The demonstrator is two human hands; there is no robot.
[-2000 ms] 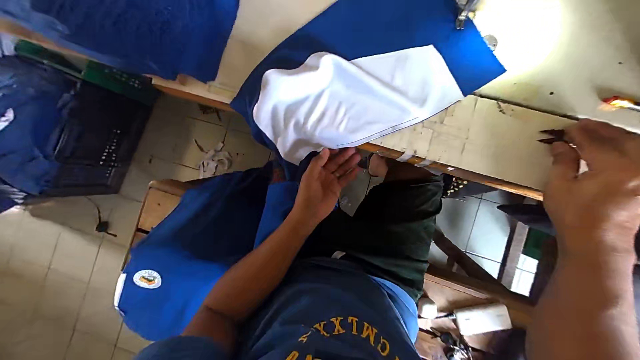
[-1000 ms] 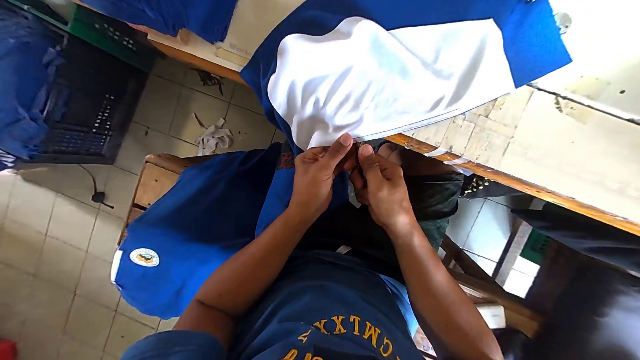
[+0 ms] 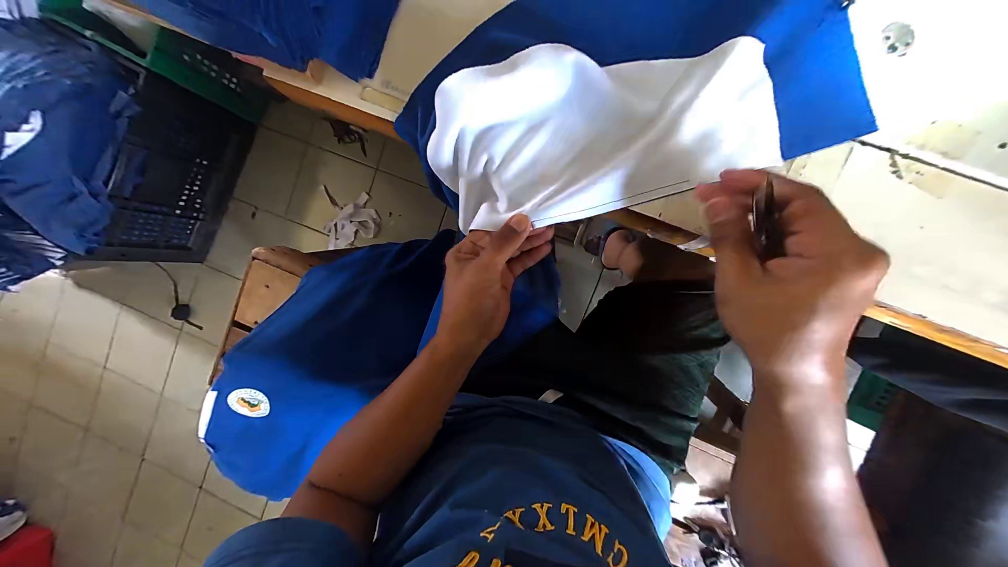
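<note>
My left hand (image 3: 492,276) pinches the lower corner of a white fabric panel (image 3: 567,126), which has a dark stitched line along its lower edge. The panel lies on blue fabric (image 3: 819,87) over the table edge. At the panel's lower right is my right hand (image 3: 787,252), fingers curled round a small dark metal tool (image 3: 762,216), perhaps thread snips; its blades are mostly hidden. Thumb and forefinger are close to the stitched edge. Across my lap and the stool hangs a blue garment (image 3: 339,346) with a round emblem.
The worktable's wooden edge (image 3: 937,332) runs across the right. A wooden stool (image 3: 268,291) stands at my left. Dark crates (image 3: 169,205) with blue garments (image 3: 51,134) are farther left. Fabric scraps (image 3: 352,223) and a cord with a small dark piece (image 3: 181,312) lie on the tiled floor.
Both hands were together at the panel's lower edge one second ago. My right hand has since moved right, along that edge, while the left stays at the corner.
</note>
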